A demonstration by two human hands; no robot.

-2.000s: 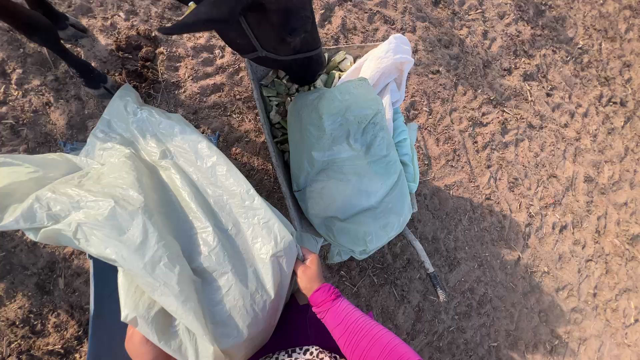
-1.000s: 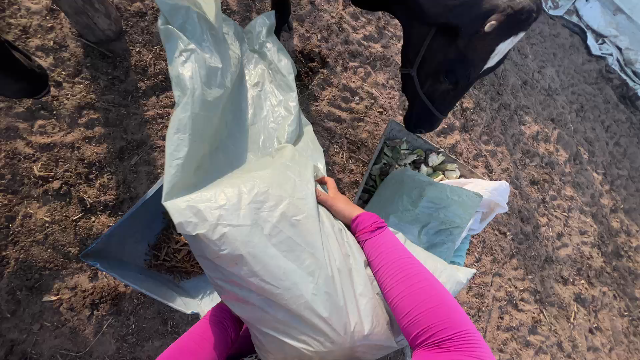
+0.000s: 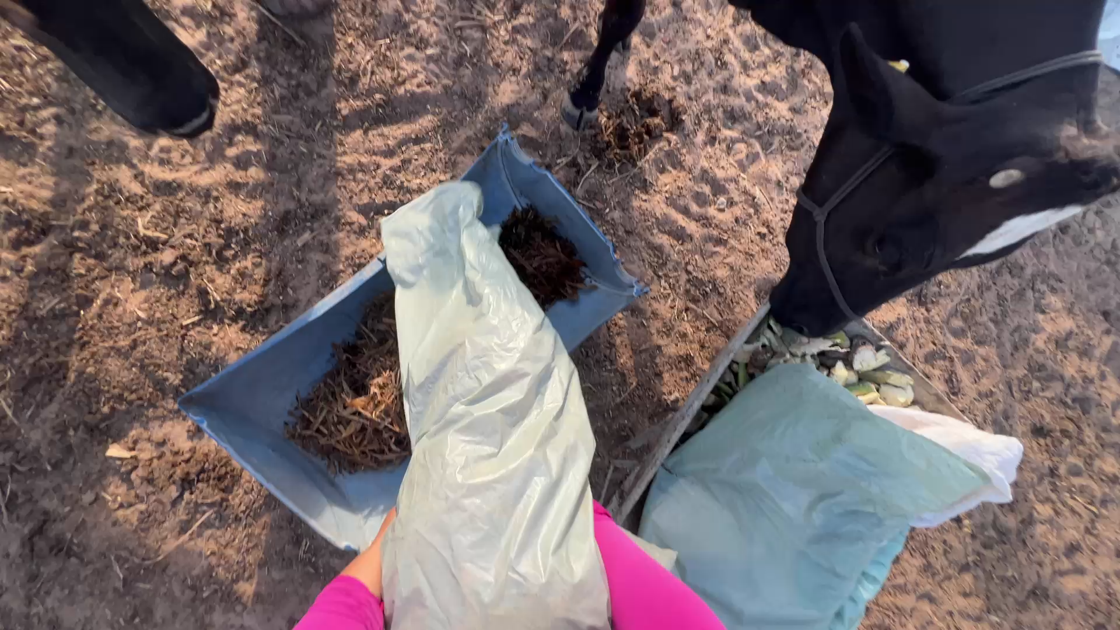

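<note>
A pale green plastic sack (image 3: 490,420) stands between my arms, its narrow top reaching over a blue trough (image 3: 280,350). Dry brown plant scraps (image 3: 359,402) lie in the trough on both sides of the sack. My left hand (image 3: 381,542) is against the sack's lower left side; only the wrist and a little of the hand show, and the fingers are hidden. My right hand is hidden behind the sack, with just the pink sleeve (image 3: 643,577) visible at its right side.
At right, a black cow (image 3: 884,210) with a rope halter lowers its muzzle into a second trough (image 3: 700,394) of chopped green and white plant pieces (image 3: 866,367). A teal plastic sack (image 3: 787,490) and a white sack (image 3: 962,455) lie over it. Another dark animal's leg (image 3: 131,70) is at upper left.
The pale sack has moved over the blue trough, with its top lower in view. My right hand, seen gripping its edge a second ago, is now hidden. The view has shifted left.
</note>
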